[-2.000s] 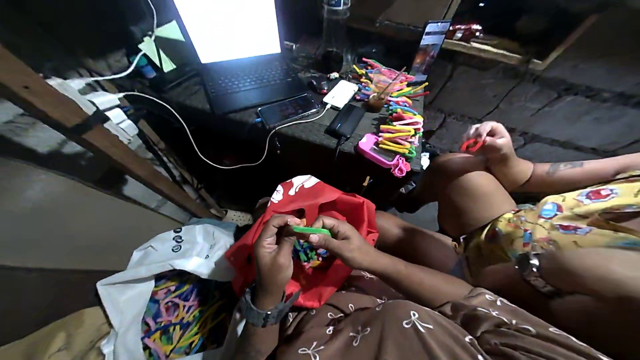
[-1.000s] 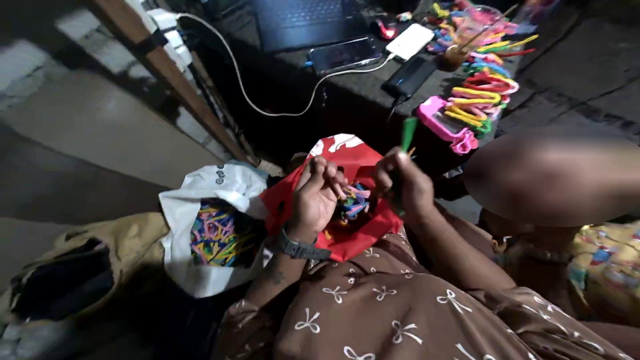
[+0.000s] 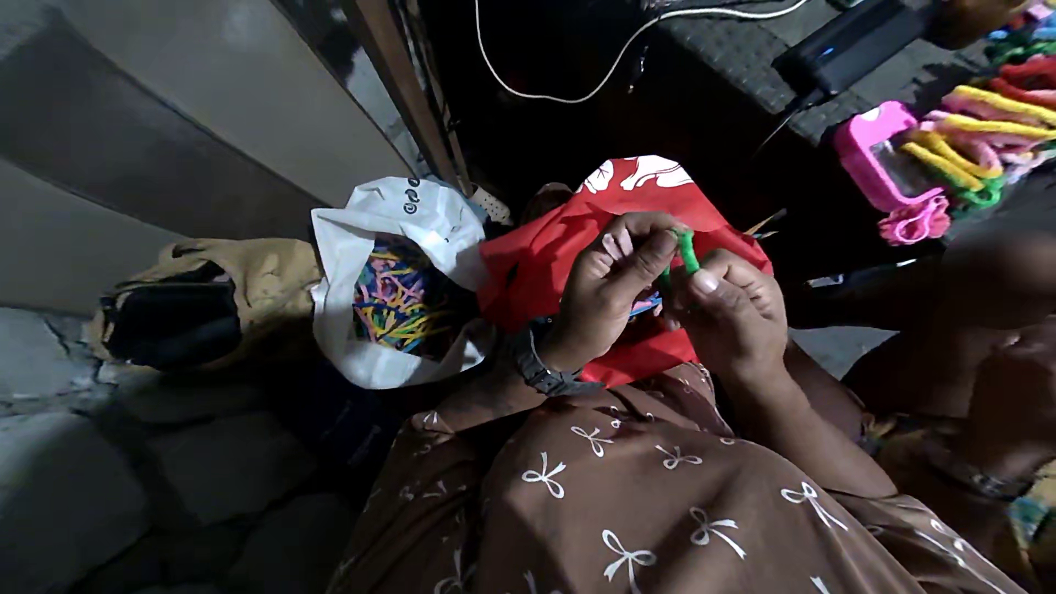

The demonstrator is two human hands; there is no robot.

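Over a red bag [image 3: 536, 256] on my lap, both hands hold one green band [image 3: 688, 250], which looks like a stretchy fabric loop. My left hand [image 3: 615, 285], with a dark watch on its wrist, pinches its upper end between thumb and fingers. My right hand [image 3: 730, 309] grips its lower part between thumb and forefinger. Part of the band is hidden by the fingers. Some coloured pieces [image 3: 646, 305] show in the red bag beneath my hands. Left of it stands an open white bag [image 3: 334, 322] full of multicoloured bands [image 3: 400, 297].
A tan bag [image 3: 276, 272] with a dark opening lies at the far left. On the dark table are a pink case [image 3: 865, 161], bundled coloured bands [image 3: 998, 120], a black device [image 3: 850, 49] and a white cable [image 3: 569, 99]. Another person's arm and legs are at the right.
One second ago my hands were apart, the green piece upright in my right hand; now they meet on it. The view has shifted closer and toward the left.
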